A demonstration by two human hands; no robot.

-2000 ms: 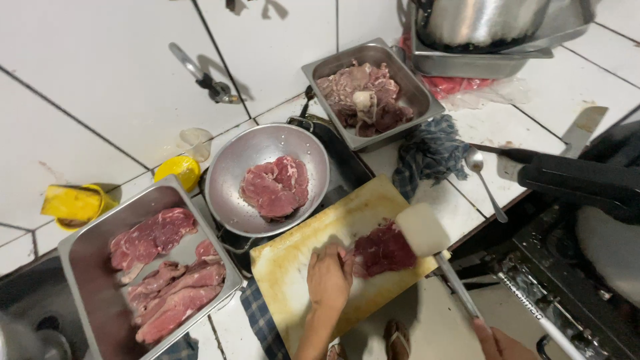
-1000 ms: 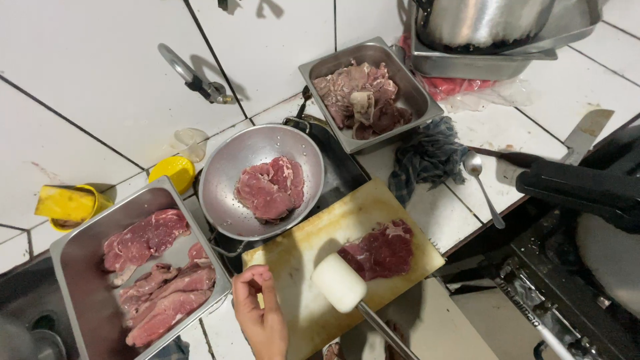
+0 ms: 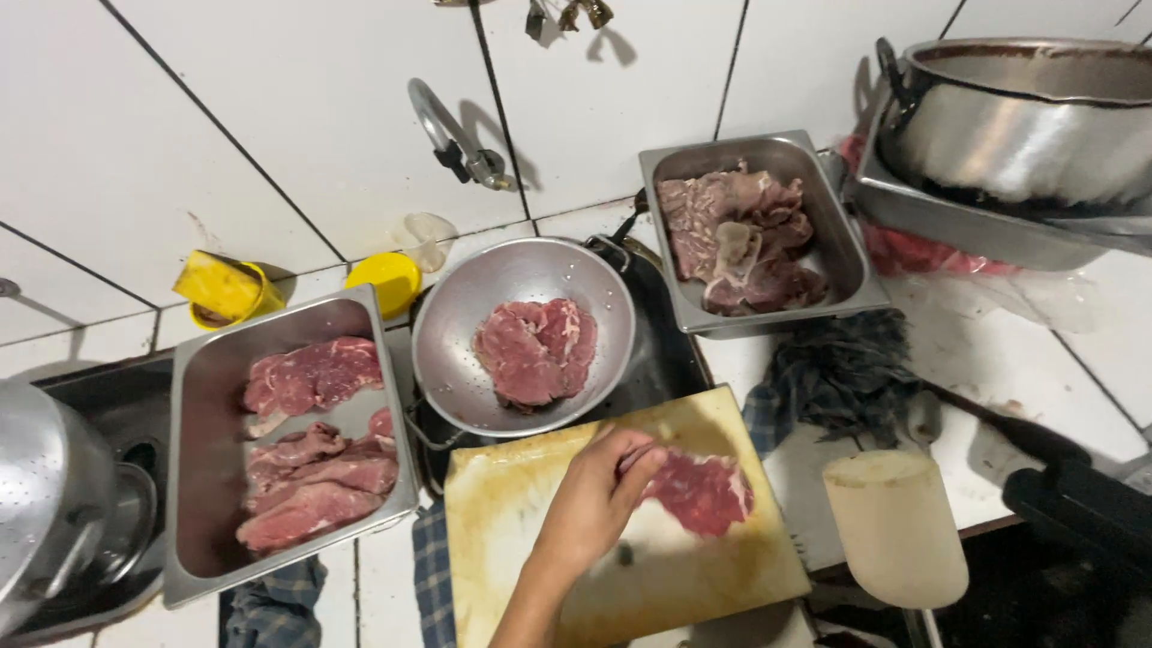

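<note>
My left hand (image 3: 601, 499) pinches the left edge of a thin slice of raw red meat (image 3: 700, 493) over the stained cutting board (image 3: 513, 558). To the right of the board, a meat mallet with a thick whitish head (image 3: 895, 531) is raised, its metal handle running off the bottom edge; my right hand is out of the frame. Behind the board, a perforated metal colander (image 3: 441, 360) holds flat pieces of raw meat (image 3: 537, 349). Larger raw cuts (image 3: 315, 495) lie in the deep steel pan (image 3: 184, 504) at left.
Another steel pan (image 3: 670, 261) of meat stands behind, beside a large pot (image 3: 1017, 135). A dark crumpled cloth (image 3: 828, 378), a spoon (image 3: 924, 421) and a black handle (image 3: 1071, 522) are at right. A yellow container (image 3: 229, 288), a yellow lid (image 3: 385, 281) and a wall tap (image 3: 459, 144) are at back left.
My left hand, empty and left of the meat a second ago, now grips the slice's edge. The mallet has moved from over the board to its right. My right hand, partly visible two seconds ago, is out of view.
</note>
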